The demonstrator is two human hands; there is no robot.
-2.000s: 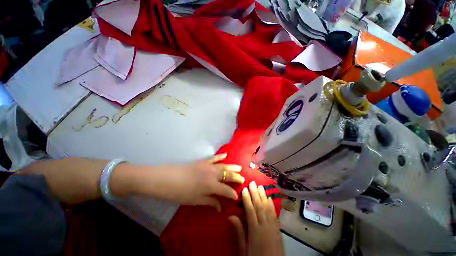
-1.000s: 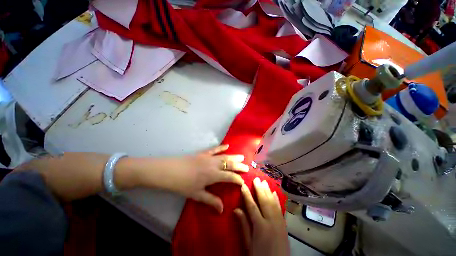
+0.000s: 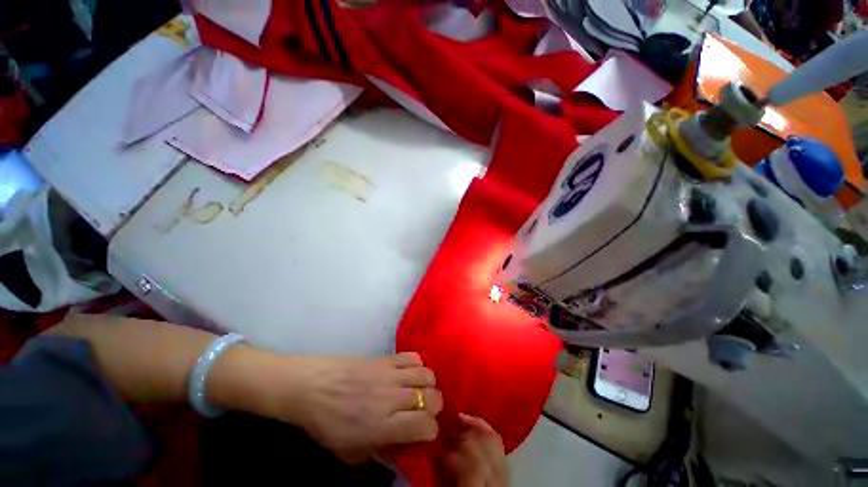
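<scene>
A long red fabric panel (image 3: pixel 476 333) runs from the heap at the back, under the lit needle area of the white sewing machine (image 3: pixel 609 228), to the table's front edge. My left hand (image 3: pixel 381 404), with a ring and a pale bracelet, has its fingers curled on the panel's near left edge, gripping it. My right hand (image 3: pixel 473 455) is beside it at the bottom of the frame, partly cut off, with fingers bent onto the fabric. The fingertips of both hands are partly hidden. The needle itself is lost in the glare.
A red and pink pile (image 3: pixel 438 67) lies at the back. Pale pink cut pieces (image 3: pixel 247 133) lie at the left. A smartphone (image 3: pixel 622 379) lies on the machine bed. An orange box (image 3: pixel 733 71) and a blue and white thread cone (image 3: pixel 804 166) stand behind the machine. Grey cut pieces (image 3: pixel 600 24) are at the back.
Both hands have moved from beside the needle toward the table's front edge. My left fingers, spread flat before, are now curled on the fabric. The panel lies exposed under the light.
</scene>
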